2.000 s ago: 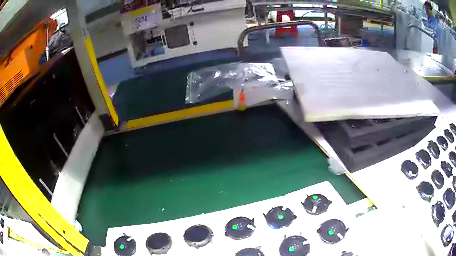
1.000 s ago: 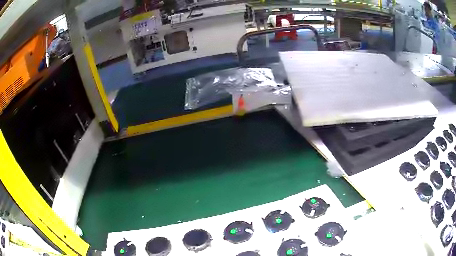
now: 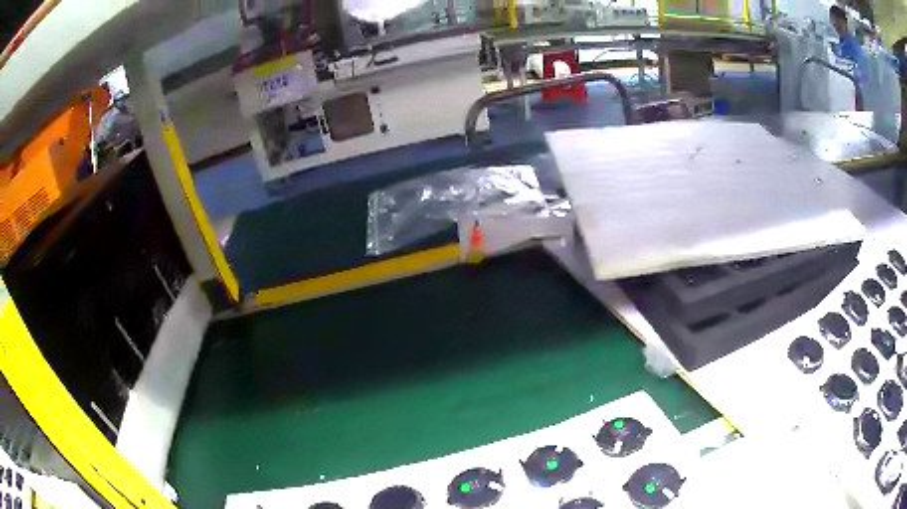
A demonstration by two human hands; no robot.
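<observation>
A white foam tray (image 3: 696,472) lies at the bottom edge of the view, partly cut off. It holds round black components (image 3: 552,464) in pockets. Several of them show a green dot, while others at the left are plain black. A second white tray at the right (image 3: 786,398) holds rows of similar black discs (image 3: 840,391). A white foam sheet (image 3: 706,189) lies flat on a stack of black trays (image 3: 736,313). Neither my left hand nor my right hand is in the picture.
A green surface (image 3: 398,398) lies in front, with yellow tape (image 3: 348,279) along its far edge. Beyond it lies a crumpled clear plastic bag (image 3: 448,199). A small orange-red item (image 3: 476,242) stands by the tape. A yellow-edged post (image 3: 194,204) rises at the left. A person in blue (image 3: 847,45) is far off.
The whole scene has shifted downward in the picture, so less of the near white tray shows. No object has visibly moved.
</observation>
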